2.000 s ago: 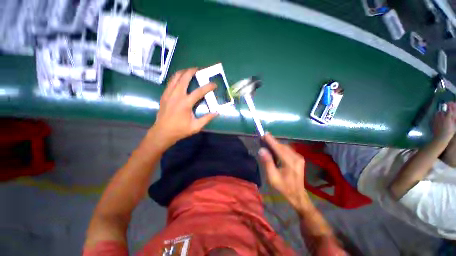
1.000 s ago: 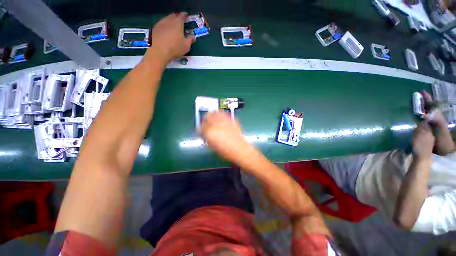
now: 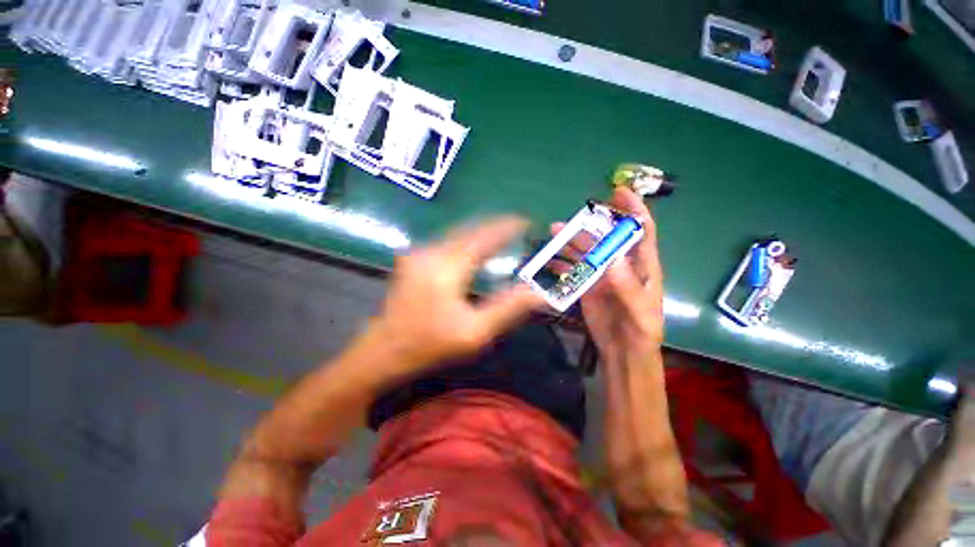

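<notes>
A white unit housing (image 3: 584, 259) with a blue cylinder and a green circuit board inside is held tilted above the bench's front edge. My right hand (image 3: 625, 280) holds it from the right and below, with fingers partly hidden behind it. My left hand (image 3: 454, 288) is blurred at the housing's left lower end, fingers apart; whether it touches the housing is unclear. The mallet (image 3: 640, 180), with a yellow-green face and a dark face, lies on the bench just beyond my right hand; its handle is hidden.
White front frames (image 3: 374, 123) lie in overlapping piles on the green bench at left. A set-aside unit (image 3: 757, 282) lies on the bench at right. Beyond the pale rail (image 3: 599, 62), units (image 3: 739, 44) lie on the belt. A person's arm (image 3: 941, 481) shows at lower right.
My left hand has come back from the belt to in front of me. An open unit is now in my right hand, which has let go of the mallet. The view has shifted.
</notes>
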